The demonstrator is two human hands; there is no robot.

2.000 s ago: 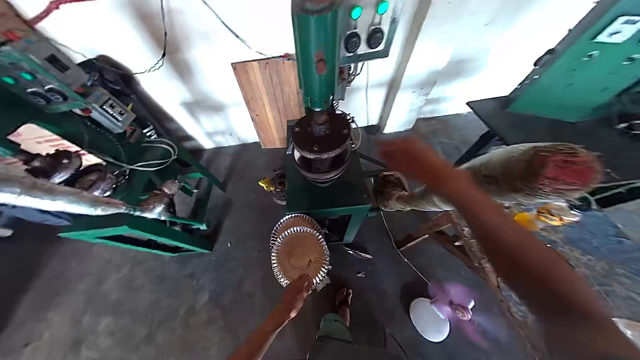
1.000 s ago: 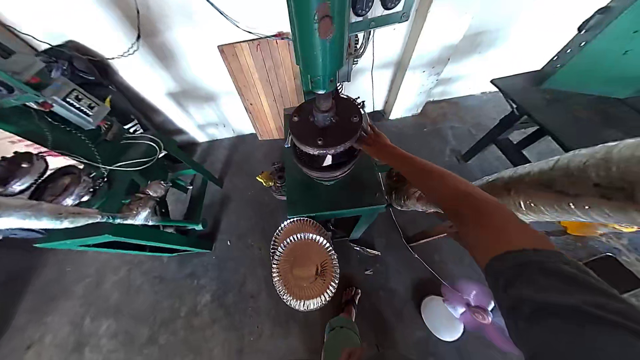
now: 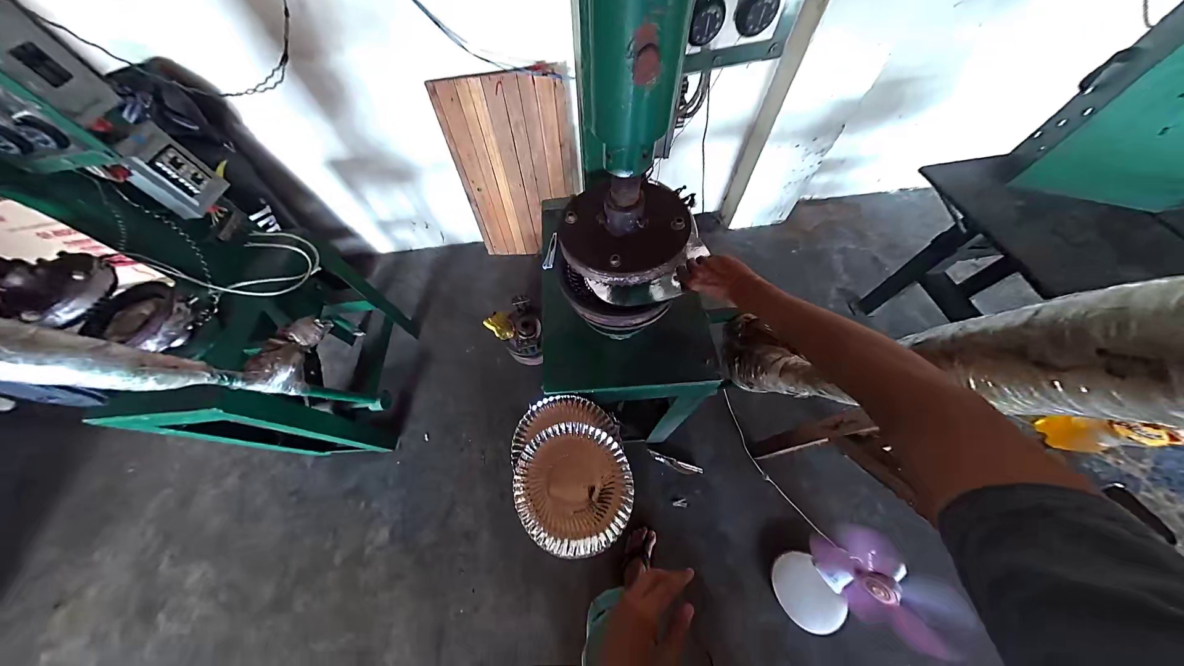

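Observation:
My right hand (image 3: 717, 279) reaches to the press's round die (image 3: 625, 231), its fingers on the right edge of a shiny foil sheet (image 3: 638, 292) between the upper and lower dies. The die hangs from the ram of a green press (image 3: 631, 102). My left hand (image 3: 652, 606) is low in the view, fingers apart, holding nothing, above my leg. Between my left hand and the press, round plates with crimped silver rims and brown centres (image 3: 572, 490) lie in two overlapping stacks in front of the press table (image 3: 629, 365).
A purple-bladed fan (image 3: 874, 587) spins on the floor at lower right. Foil-like rolls (image 3: 1064, 351) reach in from the right. Another green machine (image 3: 240, 416) stands left. A wooden board (image 3: 509, 157) leans on the wall. A small object with yellow on it (image 3: 523, 333) sits beside the press.
My left hand was at the plates two seconds ago, out of view one second ago, and now shows below them. My right hand has moved in to the die. Shiny foil now shows between the dies.

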